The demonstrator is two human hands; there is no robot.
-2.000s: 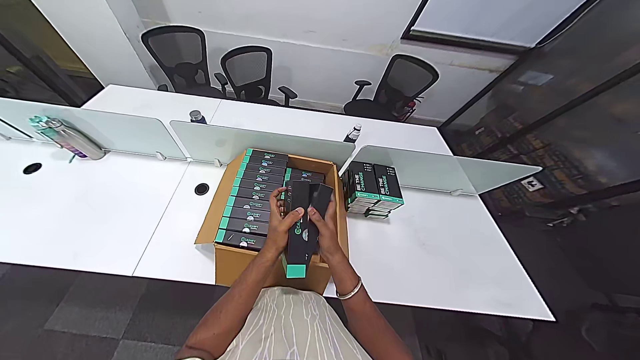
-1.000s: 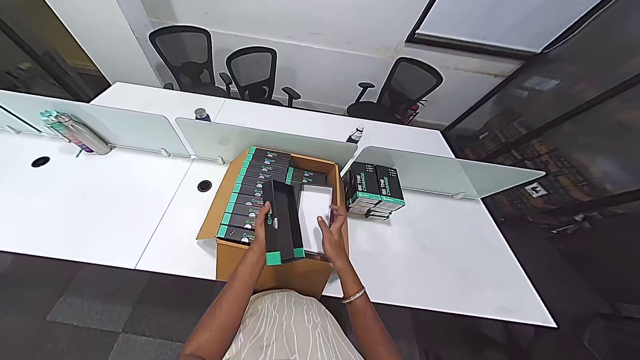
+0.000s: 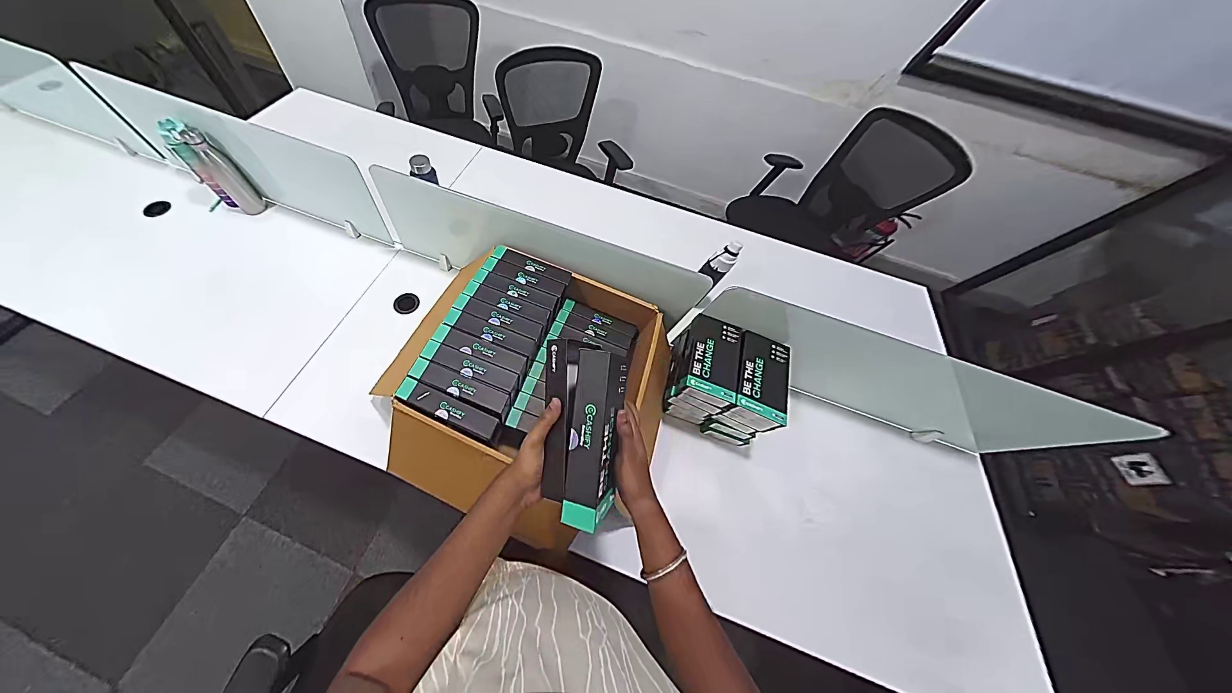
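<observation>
A black box part [image 3: 554,423], narrow and seen edge-on, is in my left hand [image 3: 535,454]. Close against it on the right, a black and green product box [image 3: 591,433] is held upright by my right hand [image 3: 632,460], which wears a bangle at the wrist. Both pieces are over the near right part of an open cardboard carton [image 3: 448,465]. Rows of similar black boxes with green ends [image 3: 486,337] fill the carton's left side, and more stand in its right part, partly hidden by what I hold.
Stacked black and green boxes [image 3: 741,371] stand right of the carton on the white desk [image 3: 818,539]. Behind runs a frosted glass divider [image 3: 539,236]. A steel bottle [image 3: 226,173] stands far left; a dark-capped bottle [image 3: 422,168] and a white-topped one [image 3: 722,260] are beyond the divider.
One second ago the two box pieces were apart, with a pale inside showing on the right one; now they are close together with dark faces showing. The stack at right looks the same.
</observation>
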